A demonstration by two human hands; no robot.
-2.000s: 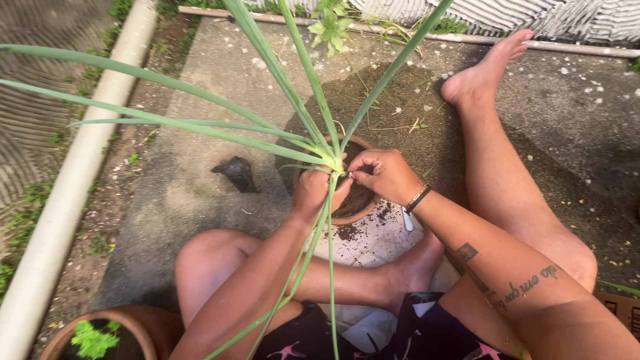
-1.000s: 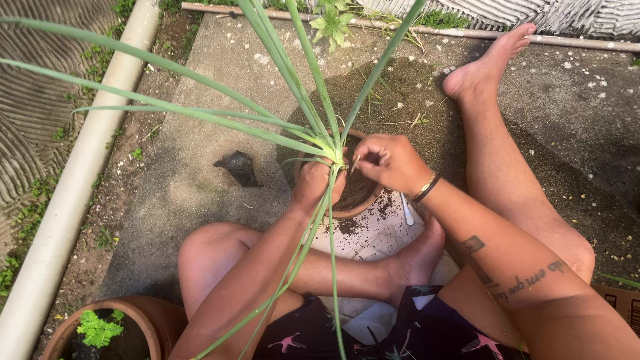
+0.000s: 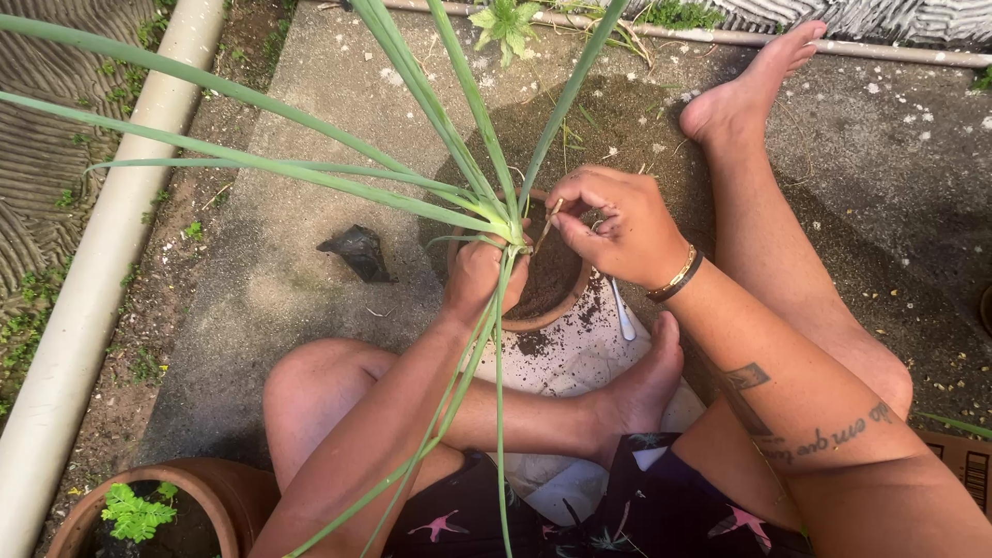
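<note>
My left hand (image 3: 482, 280) is closed around the base of a green onion plant (image 3: 504, 221), above a round terracotta pot (image 3: 546, 319) of dark soil. Long green leaves fan out up and left, and thinner ones hang down over my left forearm. My right hand (image 3: 616, 221), just right of the plant's base, pinches a thin, dry brownish strip (image 3: 549, 226) between thumb and forefinger. The strip's lower end is close to the base; whether it is still attached cannot be told. Roots are hidden by my left hand.
Spilled soil lies on a pale sheet (image 3: 535, 372) beside a metal utensil handle (image 3: 622, 311). A crumpled black plastic piece (image 3: 361, 252) rests on the concrete. Another terracotta pot (image 3: 225, 496) with a small plant (image 3: 136, 511) stands lower left. A pipe (image 3: 101, 271) runs along the left.
My right hand has moved slightly away from the plant's base, and the dry strip now shows plainly between its fingers. My left hand has kept its hold on the plant.
</note>
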